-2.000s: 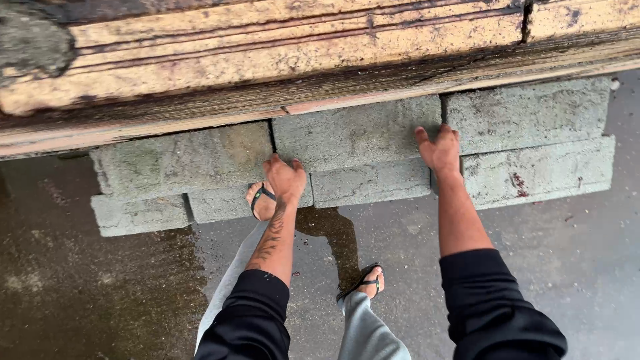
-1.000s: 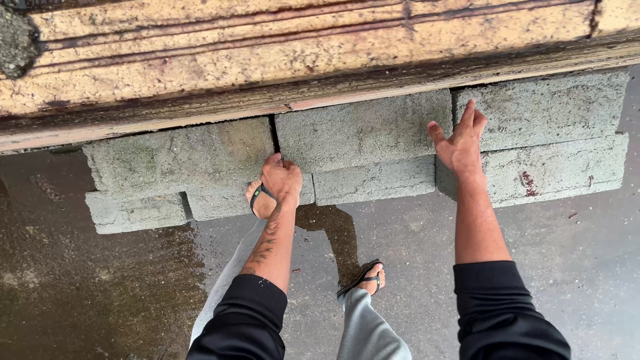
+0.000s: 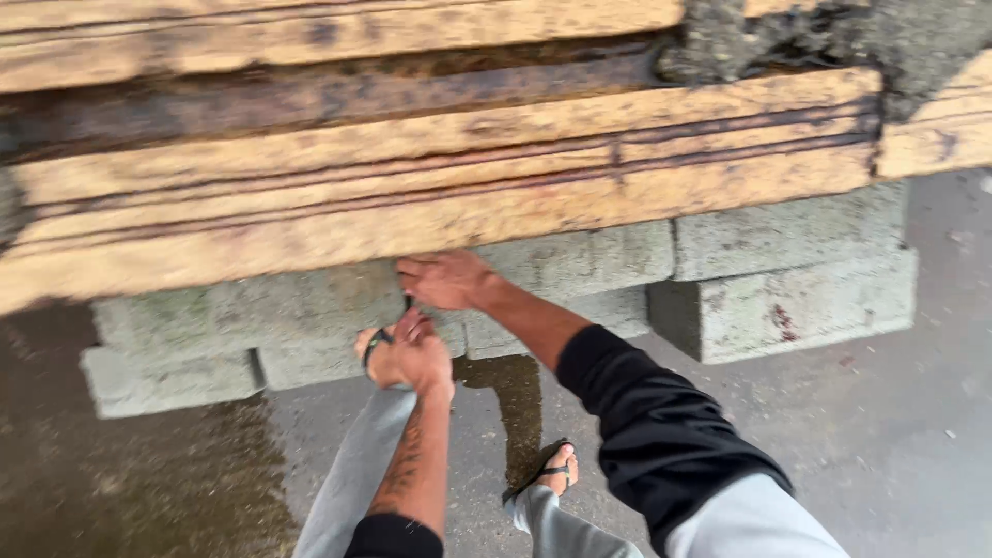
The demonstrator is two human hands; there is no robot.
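My right hand (image 3: pixel 446 280) lies against the face of an upper-row concrete block (image 3: pixel 577 260), by the joint with the concrete block to its left (image 3: pixel 256 310), close under the yellowish ledge (image 3: pixel 434 209). Just below it, my left hand (image 3: pixel 418 356) is at the lower end of the same joint, its fingers bent near the edge. Whether either hand grips anything is hidden. Lower-row concrete blocks (image 3: pixel 814 306) stick out under the upper ones, the rightmost one the most.
Wet pavement (image 3: pixel 814 449) spreads around the blocks. My two feet in flip-flops (image 3: pixel 554 469) are near the lower row. Above, a dark wet channel (image 3: pixel 349 97) runs along the ledge, with rough grey mortar (image 3: pixel 922 46) at its right end.
My right hand has moved left, from the right-hand joint between the blocks to beside my left hand. The view has shifted, showing more of the ledge.
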